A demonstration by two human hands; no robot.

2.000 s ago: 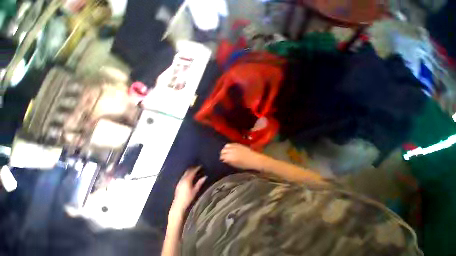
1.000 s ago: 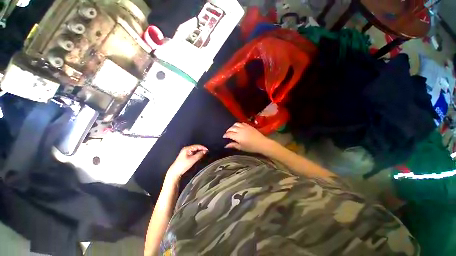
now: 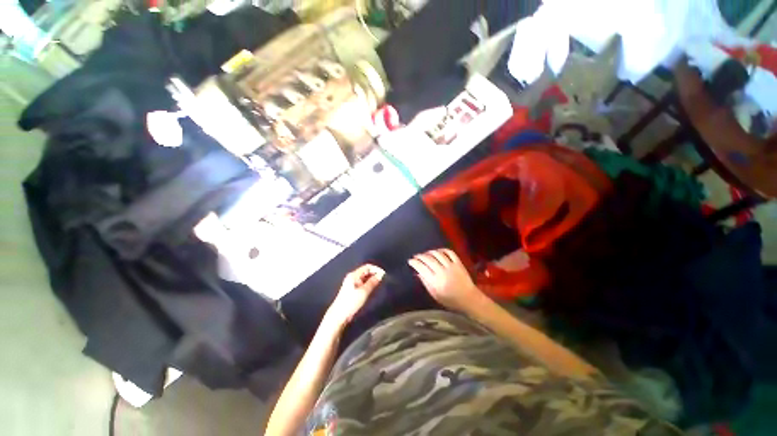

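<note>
Dark fabric lies between my body and the machine's white bed. My left hand is over this fabric, fingertips drawn together; whether they pinch the cloth cannot be told, dark on dark. My right hand lies palm down on the fabric, fingers slightly apart, a short way right of my left hand. Neither hand touches the machine. The tan overlock machine stands behind the bed, its needle area washed out by lamp glare.
A large black garment heap hangs left of the machine. An open red plastic bag is right of the bed, with dark garments beyond it. A round red-brown stool stands far right. A red-and-white roll sits by the machine.
The view has turned and steadied; machine and bag appear further right, and more of the left heap shows. My left fingers are closer together than two seconds ago. My right hand stays over the fabric.
</note>
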